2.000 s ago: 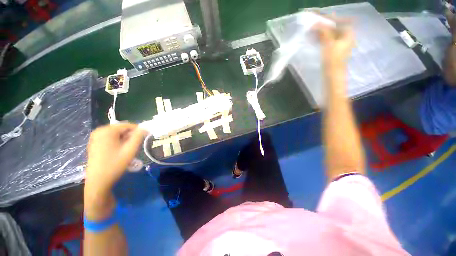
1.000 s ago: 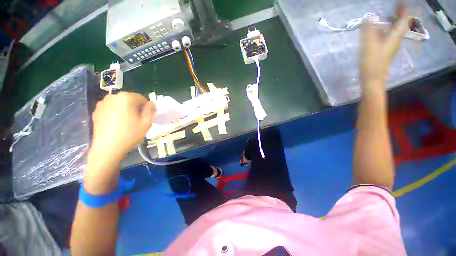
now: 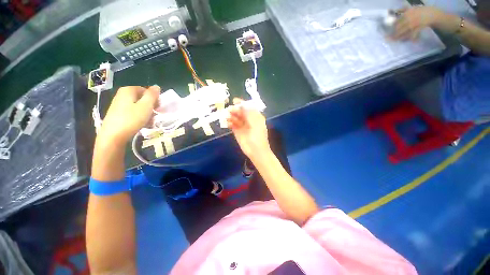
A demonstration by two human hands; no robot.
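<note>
The white test fixture (image 3: pixel 201 103) lies on cream masking tape strips (image 3: pixel 163 144) at the bench's near edge. My left hand (image 3: pixel 131 110) is at the fixture's left end, fingers closed by a white piece there; glare hides what it grips. My right hand (image 3: pixel 247 124) is at the fixture's right end, fingers curled near the white cable bundle; its grip is unclear. One open power adapter (image 3: pixel 249 47) stands right of the fixture, its output cord running down behind my right hand. Another open adapter (image 3: pixel 100 78) stands behind my left hand, its cord hanging toward the near edge.
A grey instrument (image 3: pixel 141 31) with a lit display stands behind, coloured test leads (image 3: pixel 192 67) running to the fixture. The left film-wrapped pad (image 3: pixel 45 150) holds adapters. Another person's hand (image 3: pixel 412 24) holds an adapter over the right pad (image 3: pixel 344 59). A metal upright (image 3: pixel 203 21) stands behind.
My right hand has come back from the right pad to the fixture's right end. Another person's hand has reached over that pad. Another adapter now shows on the left pad. My left hand stays at the fixture.
</note>
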